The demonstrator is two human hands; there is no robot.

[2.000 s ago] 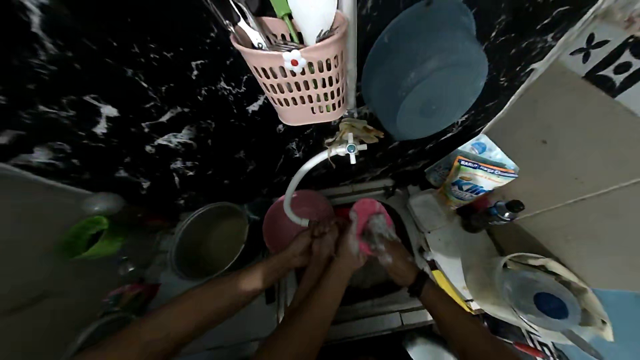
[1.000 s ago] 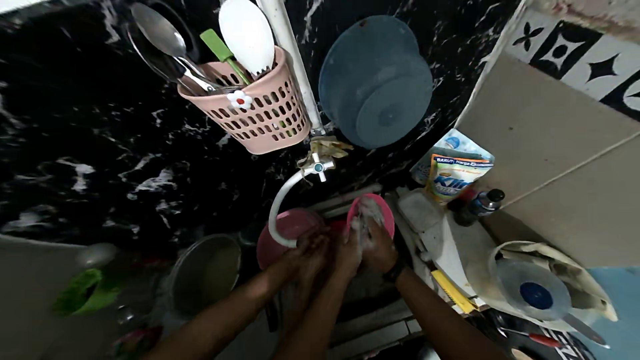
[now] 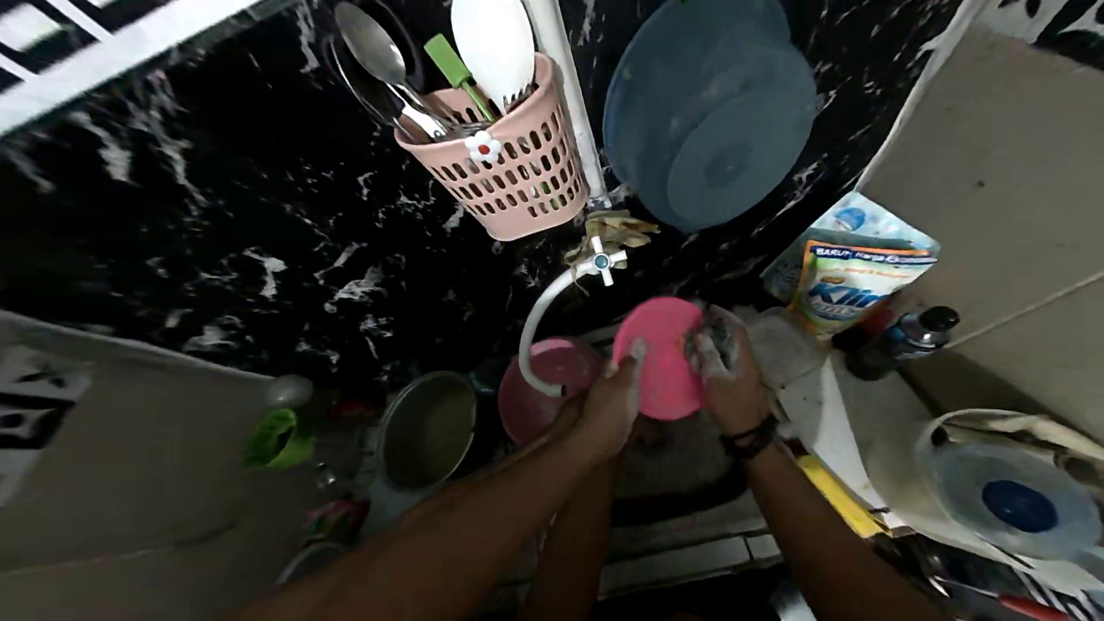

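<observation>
A bright pink plastic dish, roughly round, is held over the sink. My left hand grips its left edge, with the thumb on the face turned to the camera. On its right side, my right hand, soapy and with a dark band at the wrist, presses a greyish scrubbing pad to the dish. Just left of my left hand stands a duller pink basin beneath the white curved spout of a tap. Another forearm shows below my left arm; its hand is mostly hidden.
A pink utensil basket and a grey-blue basin hang on the dark wall. A metal pot stands left. Detergent pouches, a dark bottle, a yellow item and a pale bucket line the right.
The pink dish, earlier showing its hollow with suds, now shows a flatter pink face. My left hand has come to its left edge, and the pad is at its right side.
</observation>
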